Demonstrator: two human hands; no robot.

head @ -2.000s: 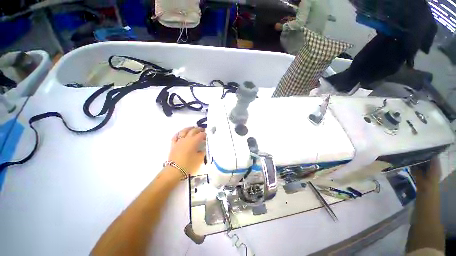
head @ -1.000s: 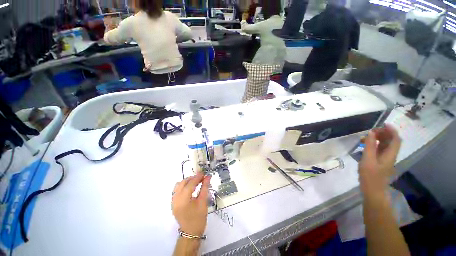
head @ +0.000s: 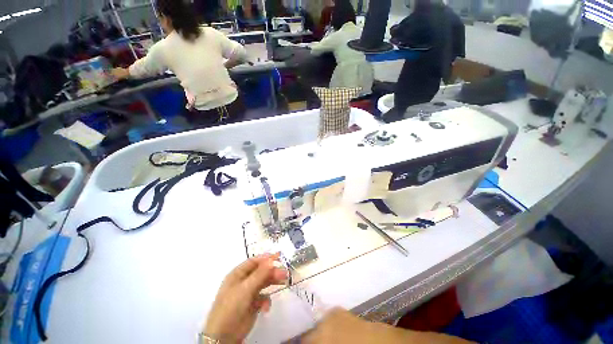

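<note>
The white sewing machine (head: 403, 158) stands across the table. Its presser foot area (head: 277, 230) is at the head's left end. My left hand (head: 242, 299) is just in front of the foot, thumb and fingers close together beside a thin dark strand; whether they pinch it is unclear. Thin cord or thread (head: 306, 295) lies in small zigzags at the table's front edge, between my hands. My right hand (head: 343, 327) is low in the picture, blurred and partly cut off, near this cord; its fingers and any hold are unclear.
Tweezers (head: 381, 233) and snips (head: 410, 224) lie on the machine bed. Black tape (head: 158, 195) loops over the table's left side. A checked cushion (head: 336, 111) is behind the machine. People stand or work in the background. White material (head: 511, 275) hangs below the front edge at right.
My right hand has come from the machine's right side down to the front edge near my left hand. My left hand has moved slightly down from the foot. The view has shifted.
</note>
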